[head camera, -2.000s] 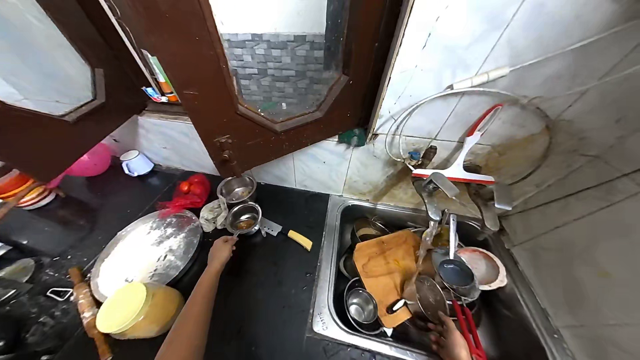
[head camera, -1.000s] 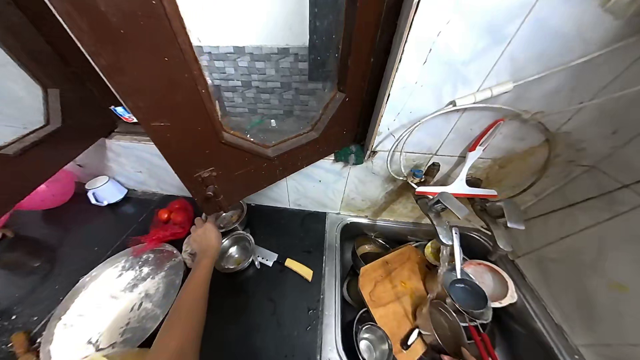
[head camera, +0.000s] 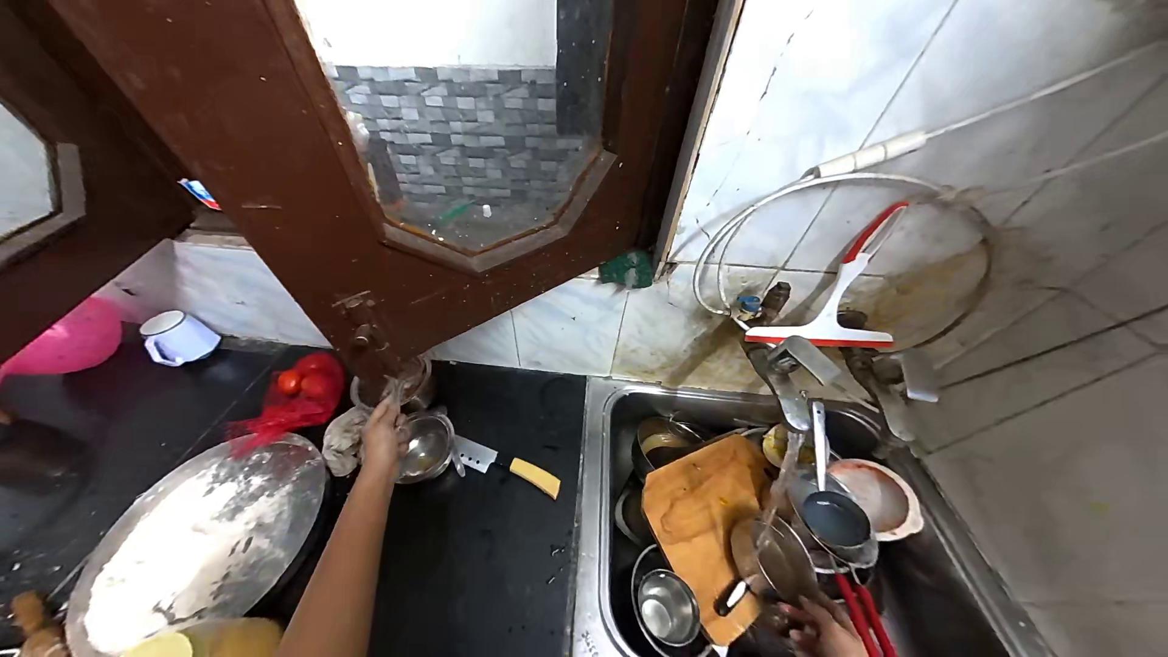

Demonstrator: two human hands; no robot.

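My left hand (head camera: 385, 436) is at two small steel bowls on the black counter; its fingers are at the rear bowl (head camera: 415, 381), and whether they grip it is unclear. The front bowl (head camera: 425, 447) stands just right of the hand. A crumpled cloth (head camera: 344, 442) lies to its left, and a knife with a yellow handle (head camera: 535, 478) to the right. In the sink, my right hand (head camera: 817, 630) is at the lower edge of a round metal pan (head camera: 774, 558), partly cut off by the frame. A wooden cutting board (head camera: 703, 525) leans beside that pan.
Dishes and a small ladle (head camera: 836, 518) crowd the steel sink (head camera: 598, 547) under the taps. A red-and-white squeegee (head camera: 832, 310) stands behind. On the left are a floured plate (head camera: 196, 538), tomatoes in red netting (head camera: 306, 388) and a white mug (head camera: 179, 338). An open brown cabinet door (head camera: 301, 182) overhangs the counter.
My left hand has moved from the front steel bowl to the rear one. My right hand stays low in the sink by the pan. The view has shifted.
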